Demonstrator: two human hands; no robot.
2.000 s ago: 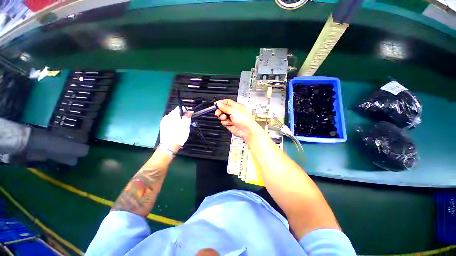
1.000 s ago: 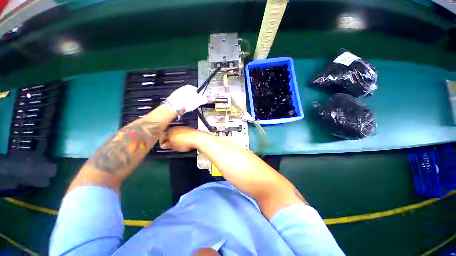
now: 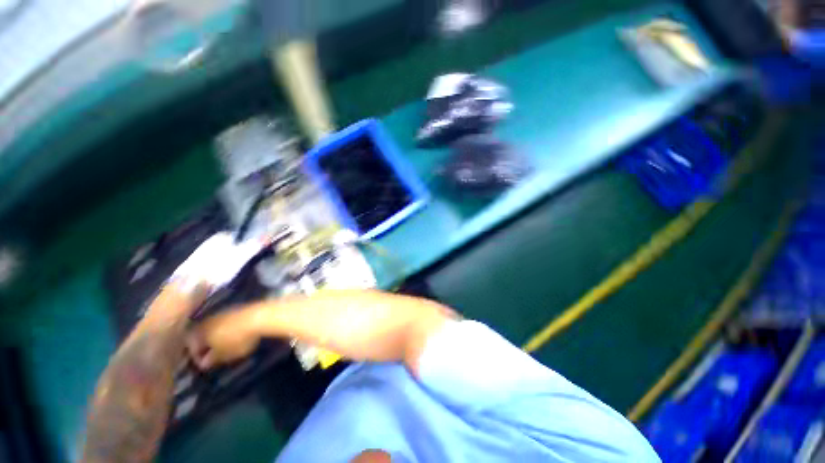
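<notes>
The picture is blurred. My left hand [image 3: 213,262], in a white glove, is at the left side of the metal fixture [image 3: 253,158], fingers pointing at its middle. A dark long part [image 3: 259,201] lies across the fixture, just beyond the glove. I cannot tell whether the glove grips it. My bare right hand [image 3: 217,342] is over the near part of the black parts tray [image 3: 136,271], below the glove. Its fingers are curled, and blur hides whether they hold anything. The blue parts bin [image 3: 412,210] with small black parts stands right of the fixture.
Two dark plastic bags, one far [image 3: 466,107] and one near [image 3: 486,165], lie right of the bin. A pale unit [image 3: 668,52] is farther right on the bench [image 3: 565,99]. Blue crates [image 3: 674,163] are beyond the bench edge and at lower right.
The view has swung right and tilted, so the bench runs diagonally. The left glove remains beside the fixture and the right hand remains over the tray.
</notes>
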